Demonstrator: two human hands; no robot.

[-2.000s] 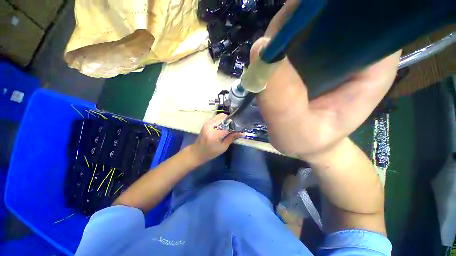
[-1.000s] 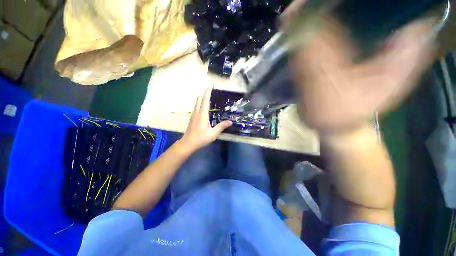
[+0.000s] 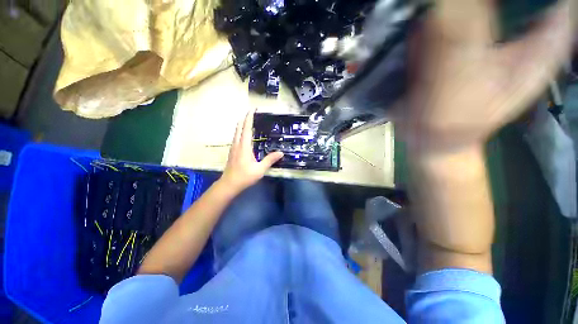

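Note:
A long black housing (image 3: 301,158) lies on the pale work board (image 3: 199,120), with thin wires sticking out at both ends. Shiny details inside it are too blurred to tell apart. My left hand (image 3: 242,166) grips its left end, fingers behind and thumb over the front part. My right hand (image 3: 472,85) is raised, large and motion-blurred at the upper right, around the dark power screwdriver (image 3: 523,16), which is partly cut off by the top edge. A dark blurred shape reaches from this hand to the housing's right part; whether the bit touches it cannot be told.
A heap of black parts (image 3: 285,38) lies behind the housing. A tan crumpled sack (image 3: 190,44) stands at the upper left. A blue crate (image 3: 38,221) at the left holds rows of black housings with yellow wires. The green bench top (image 3: 136,133) shows beside the board.
My left hand has opened out along the housing's left end, where it was pinching near the driver two seconds ago. My right hand and the driver have moved right, showing more of the housing.

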